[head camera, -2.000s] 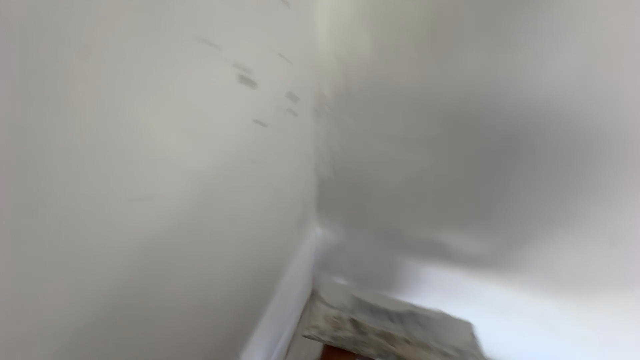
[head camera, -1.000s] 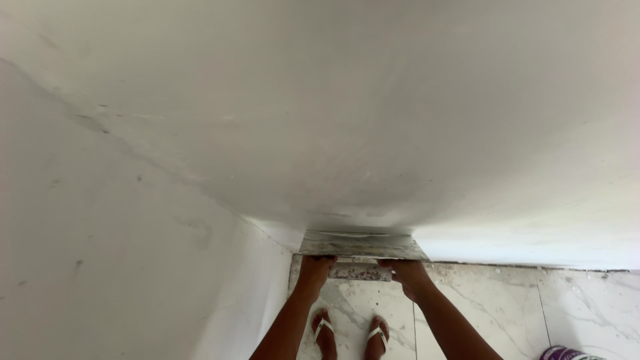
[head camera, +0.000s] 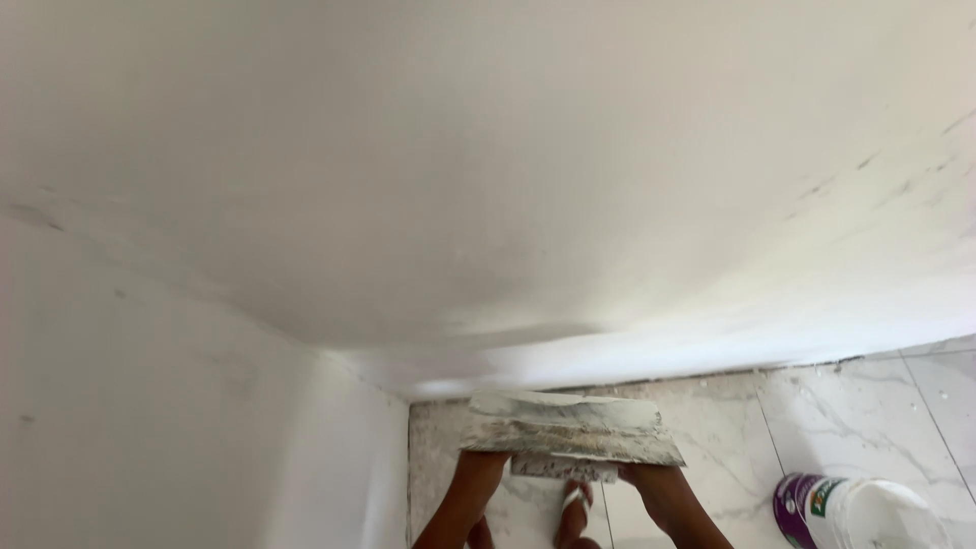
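Note:
A wide metal plastering blade (head camera: 572, 428), smeared with whitish compound, lies across the lower middle of the head view, over the tiled floor. My left hand (head camera: 482, 467) grips it near its left end. My right hand (head camera: 648, 479) grips it near its right end, and the blade hides most of the fingers of both hands. Between the hands shows the blade's speckled pale handle (head camera: 564, 467). Just beyond the blade rises a smooth whitish wall (head camera: 488, 229); whether the blade touches it cannot be told.
A second white wall (head camera: 191, 396) meets the first in a corner at the left. On the marble-look tile floor (head camera: 717, 435) a white and purple bucket (head camera: 854, 511) stands at the lower right, with pale material inside. My sandalled foot (head camera: 574, 512) is below the blade.
One second ago the blade was seen near the wall's foot, held in both hands; now its smeared face shows broadly. More of the bucket is in view. The view has shifted.

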